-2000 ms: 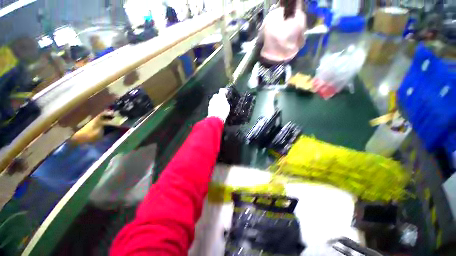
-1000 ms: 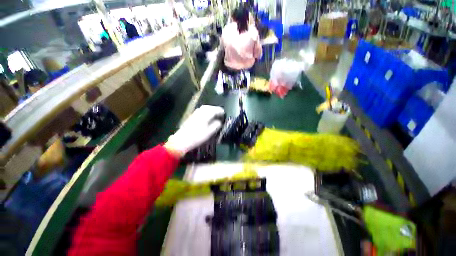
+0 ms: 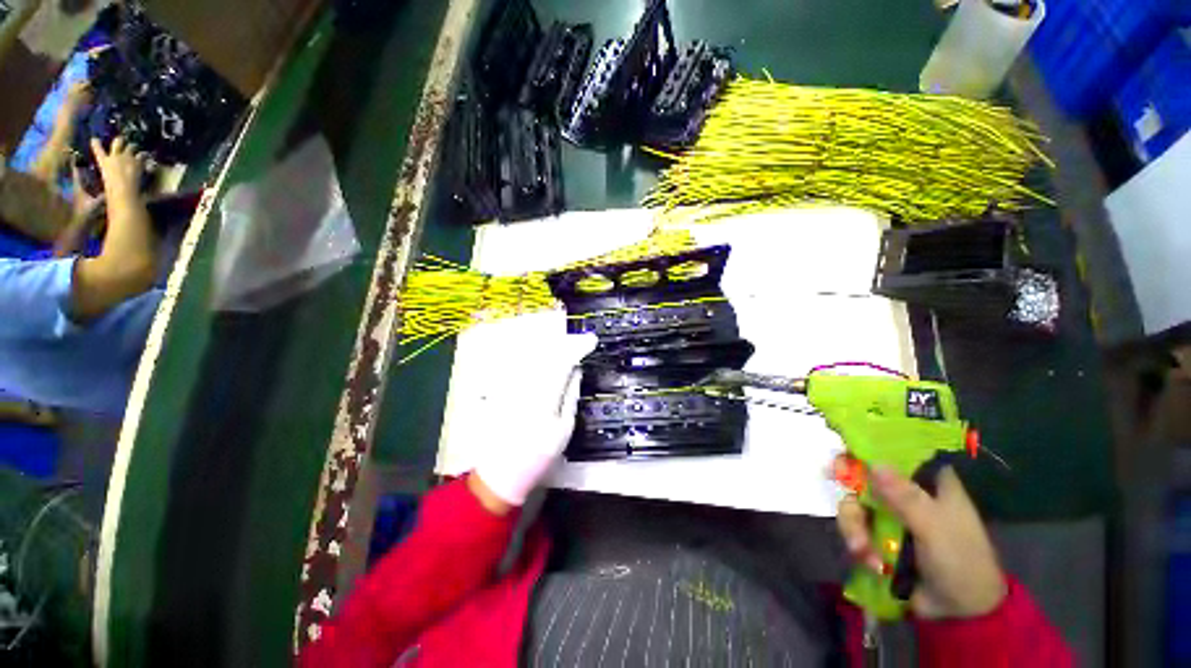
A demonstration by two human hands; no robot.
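Observation:
Several black socket housings (image 3: pixel 660 437) lie side by side on the white sheet (image 3: pixel 816 313), with thin yellow-green wires across them. A panel with round holes (image 3: pixel 640 278) stands at their far edge. My left hand (image 3: pixel 529 424), in a white glove, is at the left ends of the housings; its fingertips touch them, and what they pinch is too blurred to tell. My bare right hand (image 3: pixel 934 535) grips the lime-green soldering gun (image 3: pixel 875 407) by its handle, near the orange-red trigger. The gun's long nose points left, its tip over the right part of the housings.
Yellow-green wire bundles lie left (image 3: pixel 477 300) and behind right (image 3: pixel 849 150). Black housings (image 3: pixel 523 163) stand behind the sheet. The black stand (image 3: pixel 947 257) and silvery wool (image 3: pixel 1034 298) are at right. A plastic bag (image 3: pixel 285 225) lies on the left conveyor; a coworker's arms (image 3: pixel 111 261) are beyond.
The view has tilted down to the work. My left hand has come back from the housings behind to those on the sheet. My right hand, not seen before, now holds the gun.

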